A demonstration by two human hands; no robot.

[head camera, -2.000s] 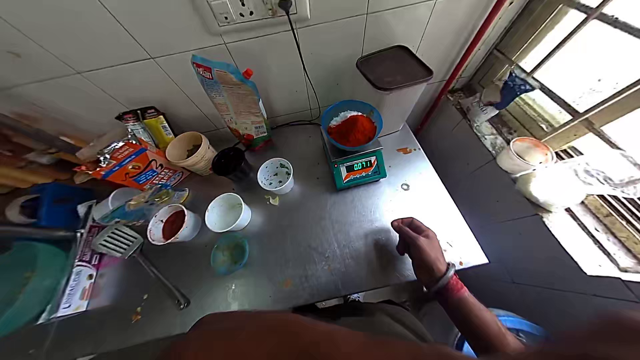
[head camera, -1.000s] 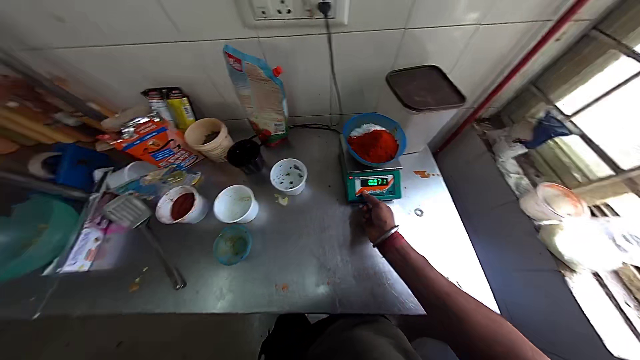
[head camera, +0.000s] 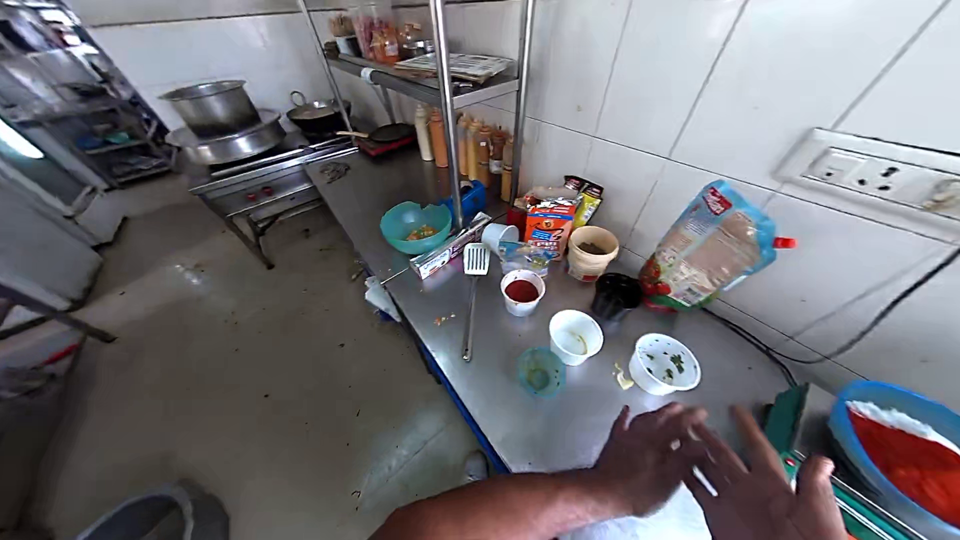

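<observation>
My left hand [head camera: 649,457] is over the steel counter with nothing in it, its fingers meeting or overlapping those of my right hand [head camera: 769,484], which is spread and empty. Beside my right hand stands the green digital scale [head camera: 862,510], partly hidden, and a blue bowl [head camera: 862,386] of red and white powder. Just beyond my left hand are a white tub with green leaf bits [head camera: 664,365], a white tub [head camera: 575,337] and a small teal bowl [head camera: 541,372]. Farther off are a tub of dark red powder [head camera: 523,292] and a slotted spatula [head camera: 474,300].
Along the wall stand a sauce pouch [head camera: 712,247], a black cup [head camera: 616,295], a beige tub [head camera: 592,253] and an orange box [head camera: 548,229]. A teal bowl [head camera: 415,225] sits beyond a long box [head camera: 450,247]. Behind are a steel shelf [head camera: 480,90] and a stove [head camera: 262,180] with pots.
The view has swung left to the stove side. My right hand has left the scale's front, where it was one second ago. My left hand has come into view.
</observation>
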